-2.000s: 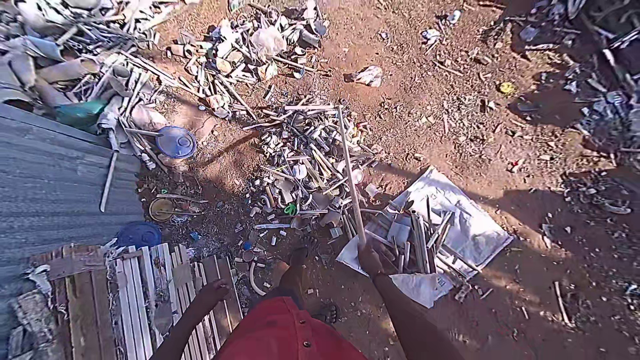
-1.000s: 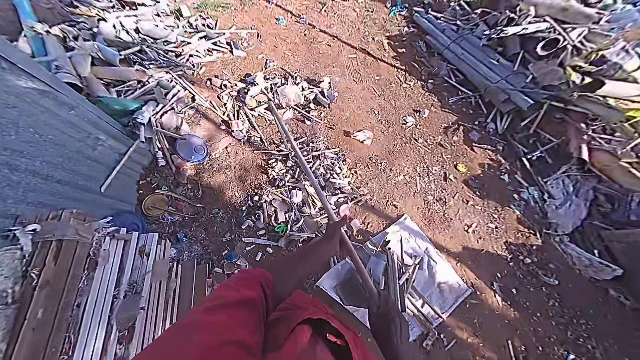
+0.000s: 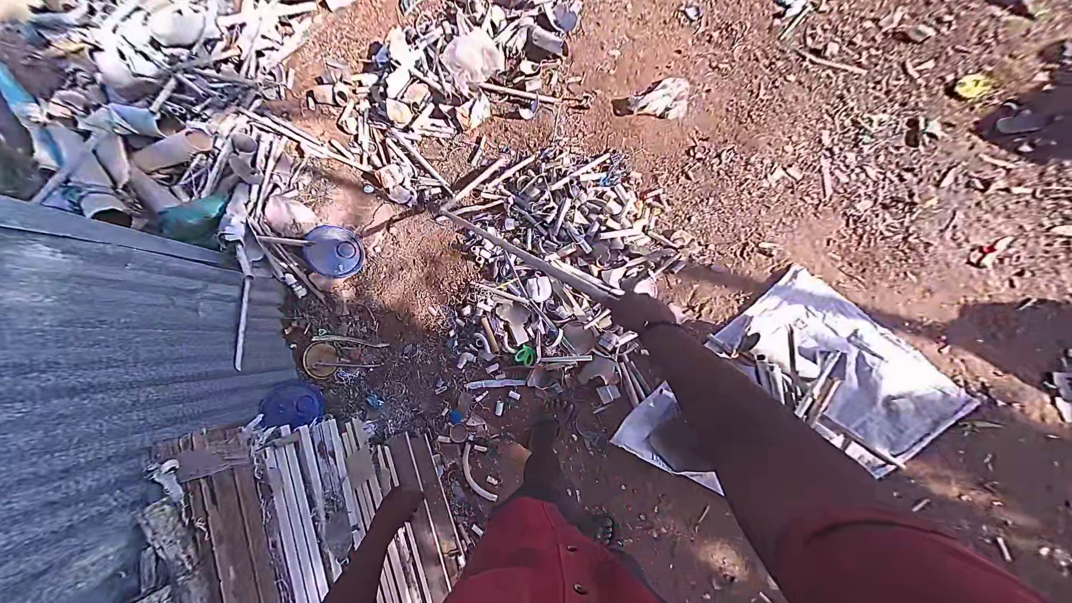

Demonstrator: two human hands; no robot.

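My right hand is closed on the near end of a long thin pipe or stick, which slants up and left over a heap of plastic pipe pieces. My left hand hangs over the slatted wooden boards at lower left, and whether its fingers are apart is unclear. Right of the heap, partly behind my right arm, a white sack lies flat on the ground with several strips on it. A green ring-shaped piece lies at the heap's near edge.
Corrugated metal sheeting stands at the left. Beyond it lie larger pipe scraps and a blue round lid. A second scrap heap is at the top. Another blue lid is near the boards; a crumpled white plastic piece lies on the dirt.
One second ago both hands were on the long pipe or stick. My left hand has let go and moved left over the boards; my right hand has moved out over the heap with it.
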